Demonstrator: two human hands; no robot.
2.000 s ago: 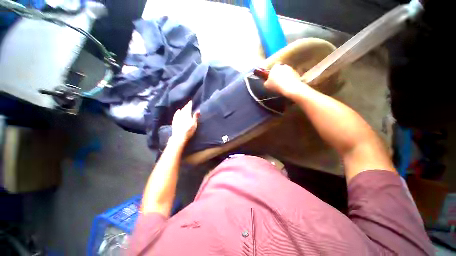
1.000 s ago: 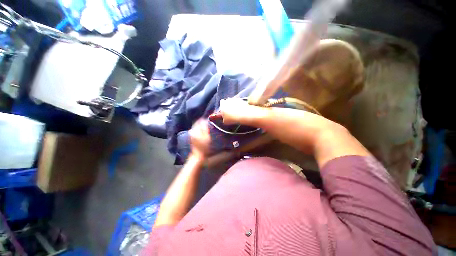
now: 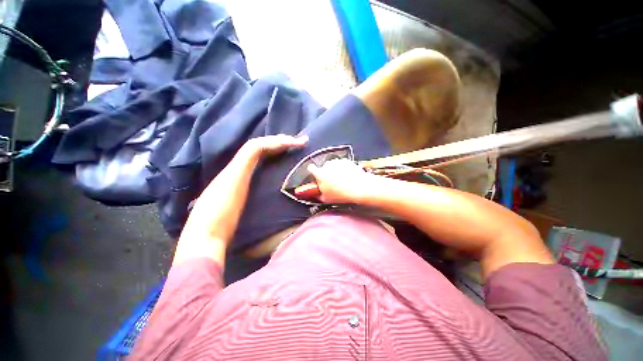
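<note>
A dark blue-grey garment (image 3: 204,134) lies heaped at the left, and a flat part of it covers the near end of a tan padded form (image 3: 419,92). My right hand (image 3: 338,182) grips the red-brown handle of a steam iron (image 3: 299,176). The iron rests on the flat cloth, its pointed end toward the left. My left hand (image 3: 276,144) lies on the cloth just beyond and left of the iron, fingers pointing right; whether it pinches cloth I cannot tell.
A whitish band (image 3: 493,141) slants from the iron to the right, with thin hoses beside it. A blue strip (image 3: 361,39) lies behind the form on the pale table. Curved tubing (image 3: 58,92) is at the left. A blue crate (image 3: 134,324) stands on the floor below.
The view has shifted. The iron has turned and moved nearer my body. The whitish band has swung to the right. My left hand has moved to the far side of the flat cloth.
</note>
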